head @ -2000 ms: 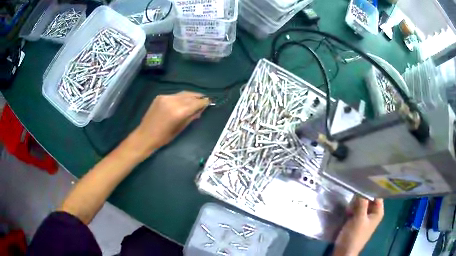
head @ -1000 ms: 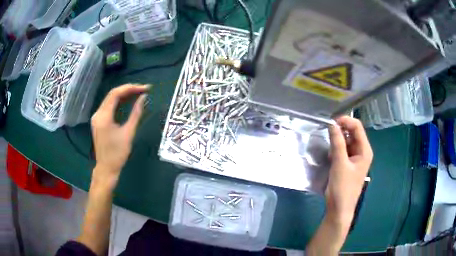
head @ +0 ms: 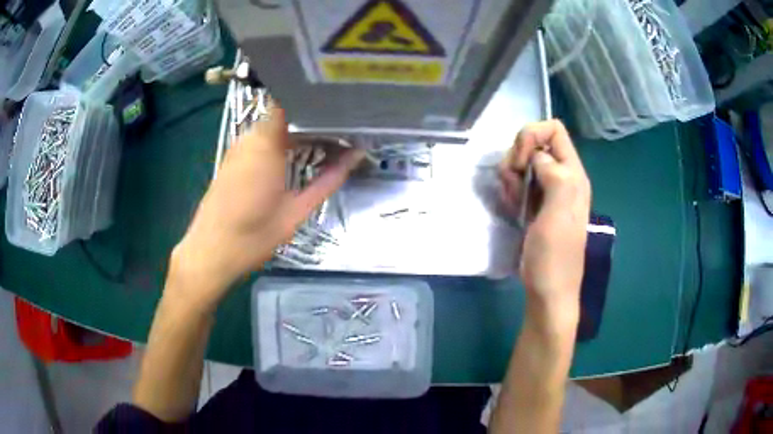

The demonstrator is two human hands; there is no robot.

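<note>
My left hand (head: 254,191) reaches over the tray to the press. Its thumb points at the small metal fixture (head: 397,166) under the press head; its fingertips are partly hidden, and I cannot tell what they hold. My right hand (head: 547,182) is curled at the tray's right side. A slim dark line shows at its fingers, a part or the tray rim; I cannot tell which. The grey press (head: 381,102) covers the tray's back. Slim metal pins (head: 309,246) lie heaped on the left of the tray (head: 398,254). A few thin pieces (head: 403,213) lie before the fixture.
A clear bin (head: 343,386) with several loose pins stands in front of the tray. Stacked pin bins stand left (head: 106,182) and right (head: 606,85). A flat black rectangle (head: 597,280) lies beside my right forearm. Labelled boxes (head: 165,34) are at the upper left.
My view has shifted to centre on the press. My left hand has moved from the green bench left of the tray to the fixture. My right hand has left the press edge and is curled.
</note>
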